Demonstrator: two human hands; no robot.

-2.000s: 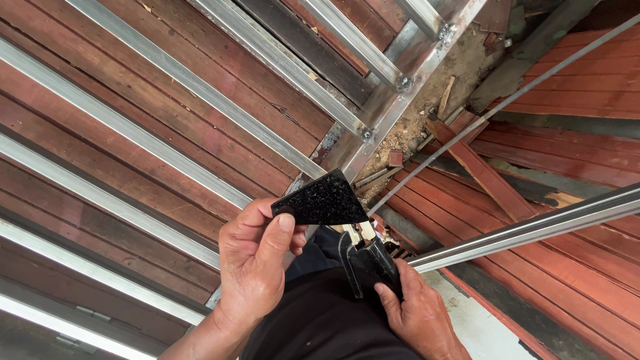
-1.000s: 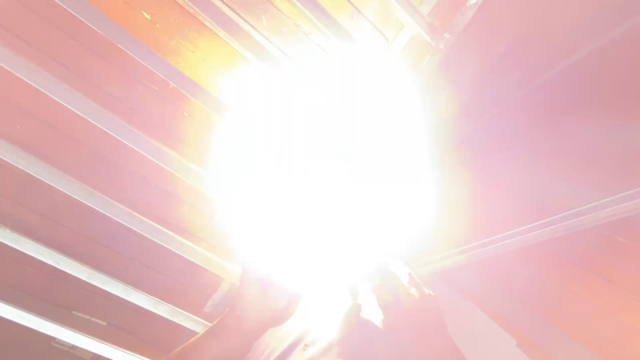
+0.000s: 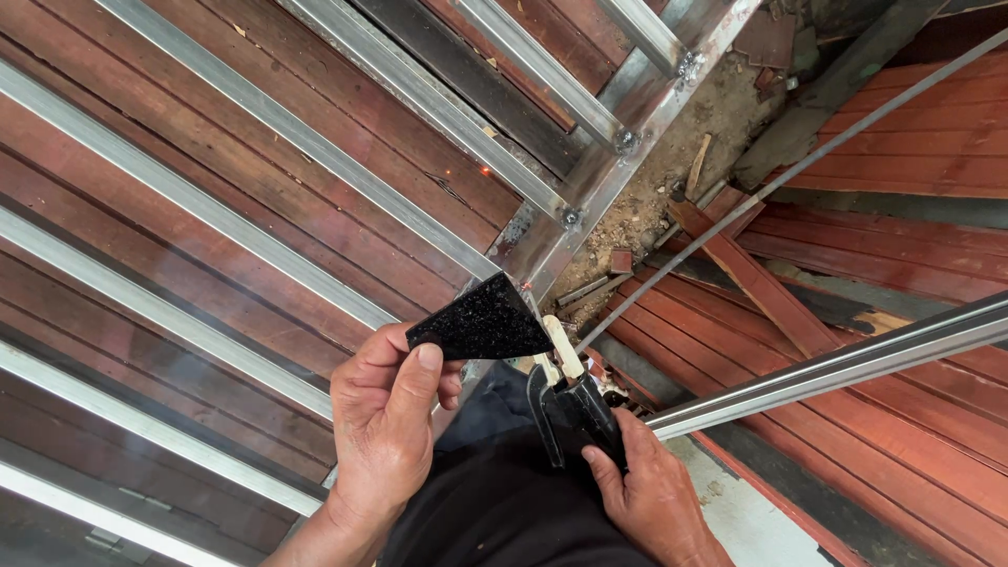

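My left hand (image 3: 394, 413) pinches a dark, speckled welding lens plate (image 3: 482, 321) between thumb and fingers. In my right hand (image 3: 657, 480) is the black handle of an electrode holder (image 3: 591, 413), its pale jaws (image 3: 563, 346) beside the plate's right corner. A thin electrode seems to run up from the jaws, partly hidden by the plate. Just beyond the plate, a small reddish glow marks the joint (image 3: 526, 287) where a square steel tube (image 3: 354, 169) meets a steel beam (image 3: 598, 177). Weld beads (image 3: 570, 216) show on the tube ends farther up the beam.
Parallel steel tubes (image 3: 157, 169) cross above dark red wooden boards (image 3: 260, 181) at left. Glowing specks lie on the boards, and thin smoke hangs at lower left. At right are rubble (image 3: 622, 213), loose red planks (image 3: 756, 276), a slanting rod (image 3: 732, 213) and a metal profile (image 3: 850, 366).
A second ago, a blinding white glare covered the middle of the view. It is gone, with a small reddish glow at the joint, glowing specks on the boards and thin smoke now visible.
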